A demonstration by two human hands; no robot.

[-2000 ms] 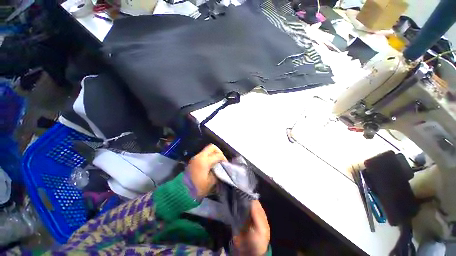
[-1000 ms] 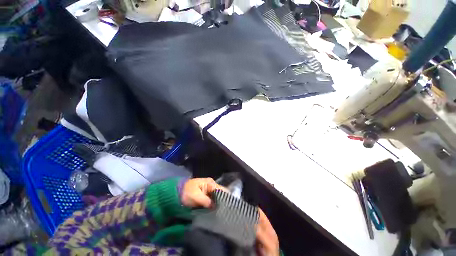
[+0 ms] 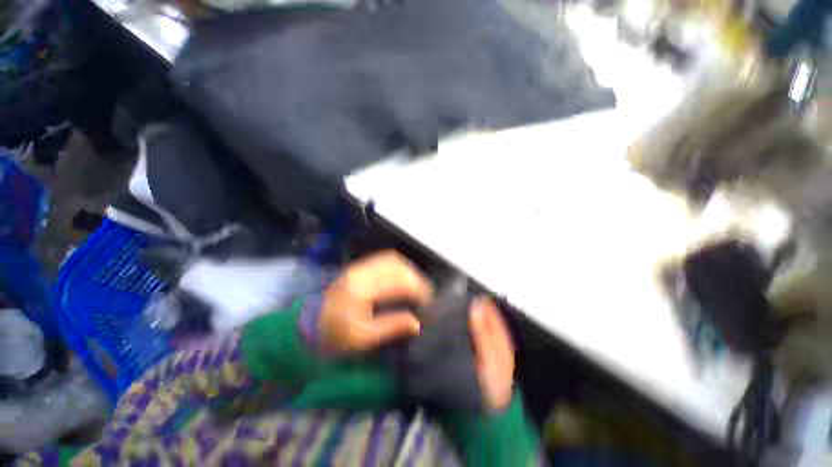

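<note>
A dark grey cloth piece is held over my lap, in front of the table edge. My left hand is at its left side with the fingers bent onto it. My right hand grips its right side. The frame is blurred, so the cloth's pattern and the exact finger contact are unclear. A large dark fabric panel lies across the white table and hangs over its left edge.
The blurred sewing machine stands at the right, with a black block below it. A blue basket at the lower left holds pale cloth and dark cloth.
The view has shifted and blurred. The striped face of the held piece no longer shows; a plain dark side does. The hands have moved slightly up, still at the cloth.
</note>
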